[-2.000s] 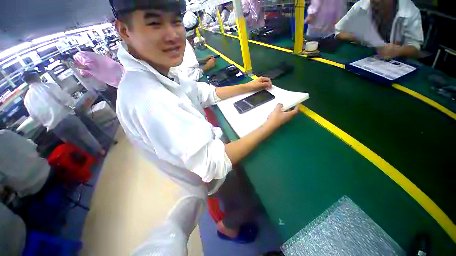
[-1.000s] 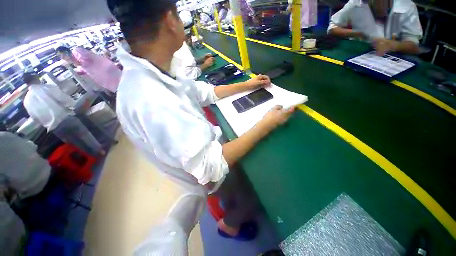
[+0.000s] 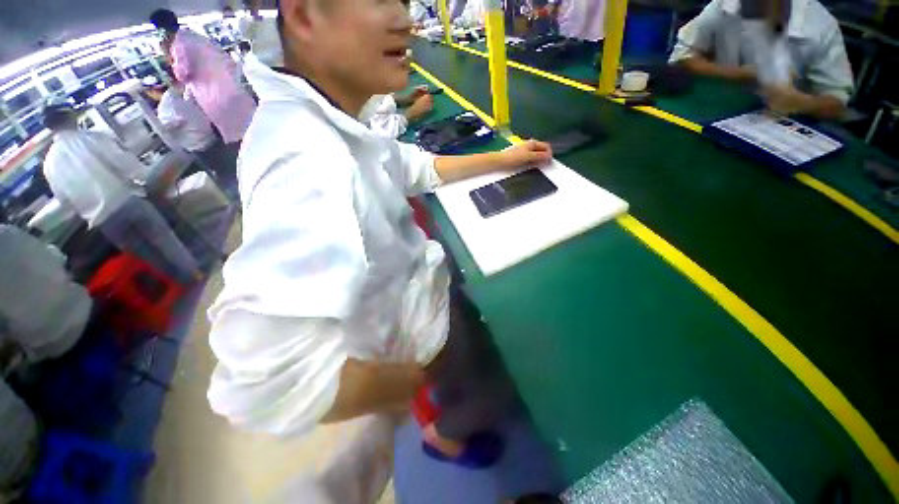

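Neither of my hands is in view. The bubble-wrap mat (image 3: 685,463) lies on the green bench nearest me, cut off by the bottom edge; the part that shows carries nothing. A dark object (image 3: 537,499) pokes in at the bottom edge left of the mat, too little of it to name. Another dark shape (image 3: 836,492) is at the bottom right, blurred and cut off.
A person in a white smock (image 3: 296,236) stands at left, one hand by a white pad (image 3: 532,228) bearing a dark phone-like device (image 3: 515,191). Yellow tape (image 3: 729,295) runs along the bench. A person opposite sits by a blue-edged tray of papers (image 3: 712,126).
The neighbour has turned and moved the nearer hand off the pad, down beside the body. The view has shifted slightly, and less of the mat shows. The white sleeve at the bottom is no longer distinct.
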